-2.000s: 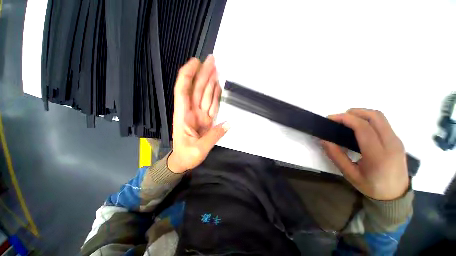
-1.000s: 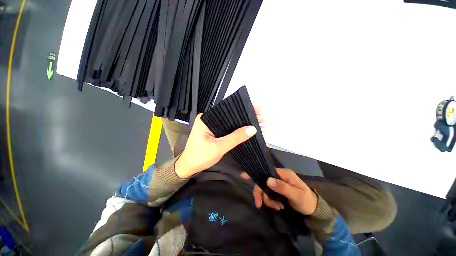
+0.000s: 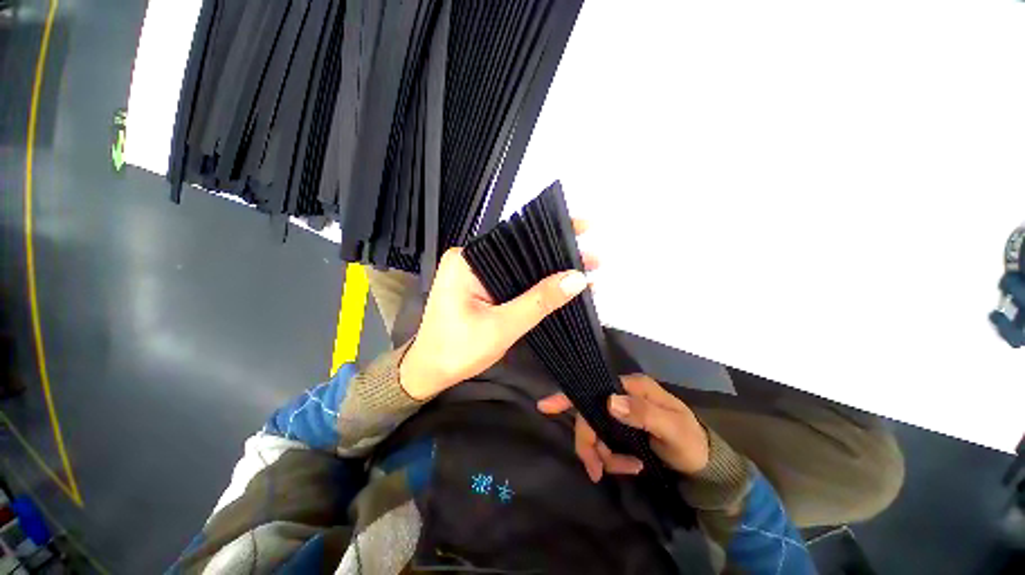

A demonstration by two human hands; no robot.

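Note:
A bundle of black strips (image 3: 554,326) is held slantwise in front of my apron, its upper end fanned out and its lower end narrow. My left hand (image 3: 478,320) grips the fanned upper end, with the thumb on top and the fingers mostly hidden behind. My right hand (image 3: 646,427) holds the lower part, with the thumb on top and fingers curled around it. The strips' far lower ends are hard to tell from the dark apron.
A large pile of black strips (image 3: 388,124) lies at the left of the white table (image 3: 787,202), ends hanging over the near edge. The dial gauge (image 3: 1010,301) is cut off at the right edge. A yellow post (image 3: 351,318) stands under the table.
The bundle lay crosswise over the table, in my right hand, with my left hand open beside it. Now both hands hold it upright-slanting near my body, fanned. Since one second ago it has barely shifted.

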